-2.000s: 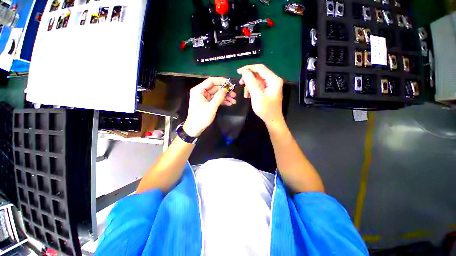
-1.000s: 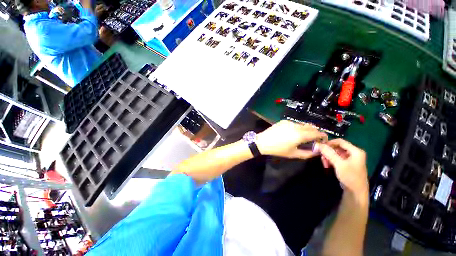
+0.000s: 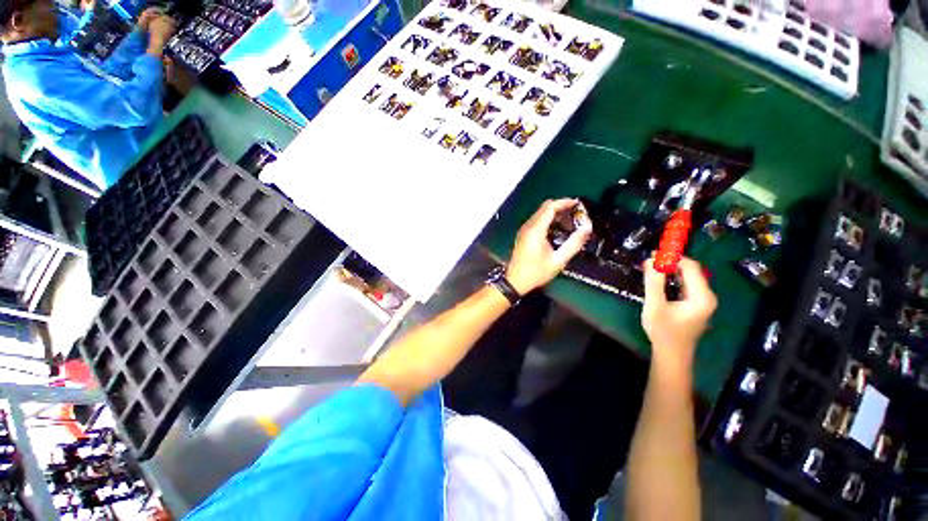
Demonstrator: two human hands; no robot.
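Observation:
My left hand (image 3: 541, 249) holds a small dark and gold module (image 3: 578, 218) between thumb and fingers, over the left front of the black fixture (image 3: 600, 273). Part of the module is covered by my fingers. My right hand (image 3: 680, 307) is at the fixture's front right, with thumb and finger around the lower end of the red clamp grip (image 3: 673, 240). The clamp's silver linkage (image 3: 695, 187) shows behind the grip. My left hand hides part of the fixture.
A white tray (image 3: 392, 193) with rows of modules is at left. A black parts tray (image 3: 814, 351) with a white label (image 3: 869, 417) is at right. Loose parts (image 3: 755, 229) lie beside the fixture. Empty black trays (image 3: 193, 295) are lower left. A person in blue (image 3: 87, 102) sits upper left.
My hands were together in front of the fixture. They are now apart, the left raised leftward with the module, the right at the red grip. The view has shifted slightly.

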